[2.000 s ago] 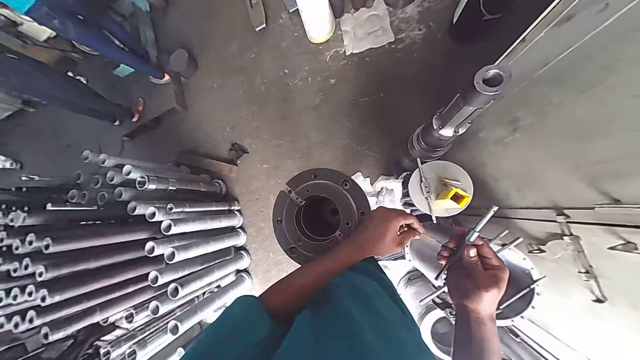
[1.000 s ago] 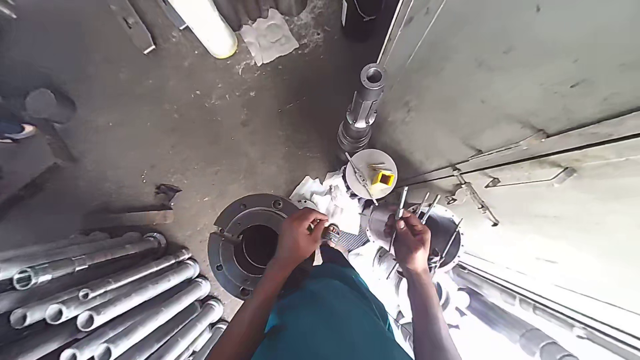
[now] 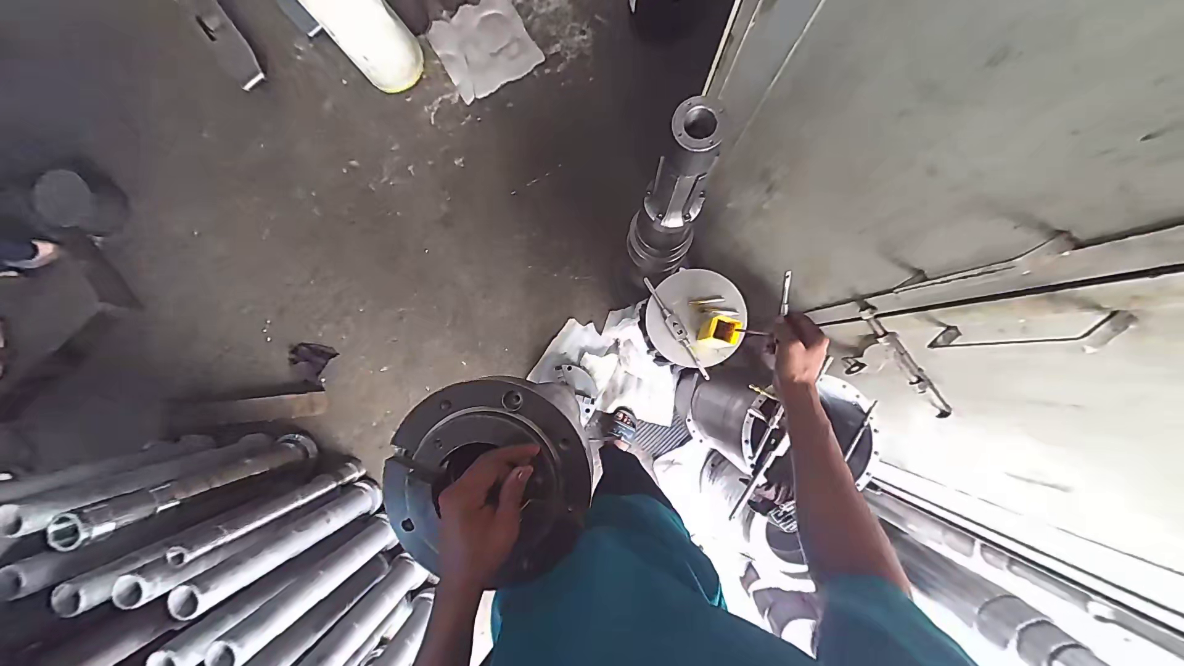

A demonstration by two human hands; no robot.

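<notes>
My left hand (image 3: 483,513) is over the bore of a round metal flange (image 3: 555,439), thumb and fingers close together; whether something small is between them cannot be made out. My right hand (image 3: 797,351) grips a slim metal tool (image 3: 786,294) that sticks up past the fingers. A thin dark rod runs from this hand to a yellow square container (image 3: 720,330) on a round white plate (image 3: 696,287). Beside the container on the plate lie a tap wrench (image 3: 673,319) and some small pieces.
Many metal tubes (image 3: 268,518) lie stacked at the lower left. A slotted metal shaft (image 3: 680,180) stands beyond the plate. White cloth (image 3: 638,370) and a flanged cylinder (image 3: 726,421) are near my legs. A large metal panel (image 3: 999,166) borders the right. Someone's foot (image 3: 37,254) shows at far left.
My left hand has moved from beside the flange to over its bore. My right hand, with the slim tool, has moved up beside the yellow container. The view has shifted.
</notes>
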